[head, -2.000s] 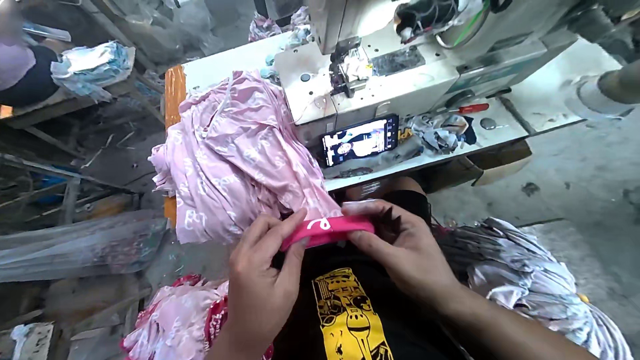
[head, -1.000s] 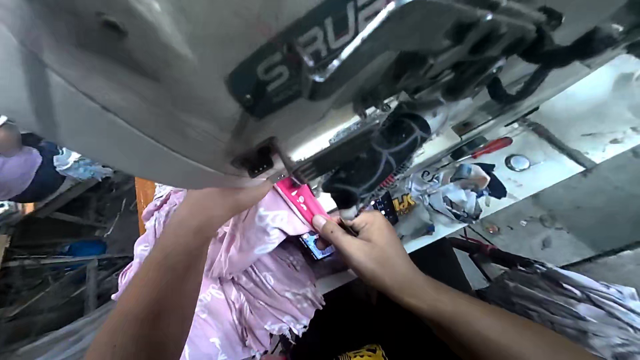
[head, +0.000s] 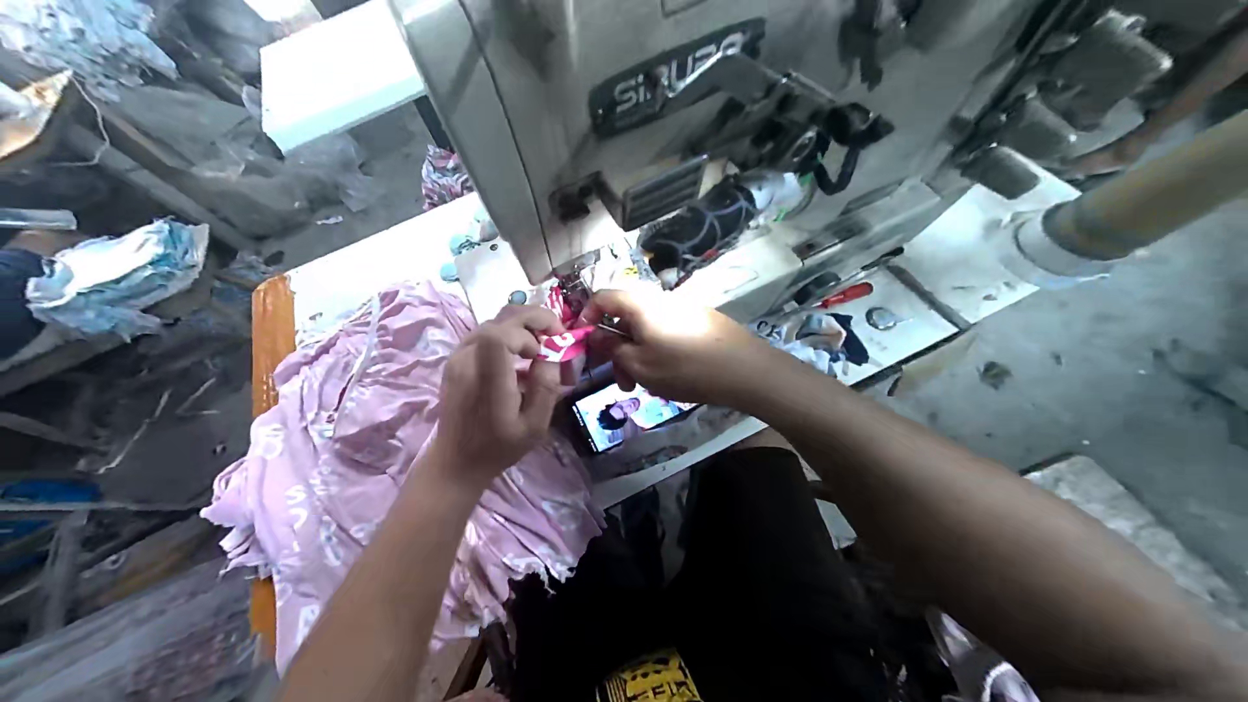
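Just in front of the needle area of an industrial sewing machine point(head: 507, 127), both hands grip a small hot-pink printed fabric piece point(head: 564, 345). My left hand point(head: 497, 390) pinches its left end. The fingers of my right hand point(head: 663, 341) close on its right side, and a thin metal tool, perhaps small scissors or tweezers, shows at them. Part of the pink fabric lies under the machine's presser foot area. Heaped on the table to the left is light pink printed fabric point(head: 380, 419), partly behind my left forearm.
A lit smartphone point(head: 624, 414) lies at the table edge below my hands. To the right are a red-handled screwdriver point(head: 846, 295), a crumpled cloth point(head: 819, 341) and a round metal piece point(head: 881, 318). A pale pole point(head: 1121, 214) crosses the right side. More cloth point(head: 117, 278) lies at the far left.
Two seconds ago the hot-pink piece was held over my lap; both hands have brought it to the machine. The view leaned close to the machine one second ago and has since drawn back.
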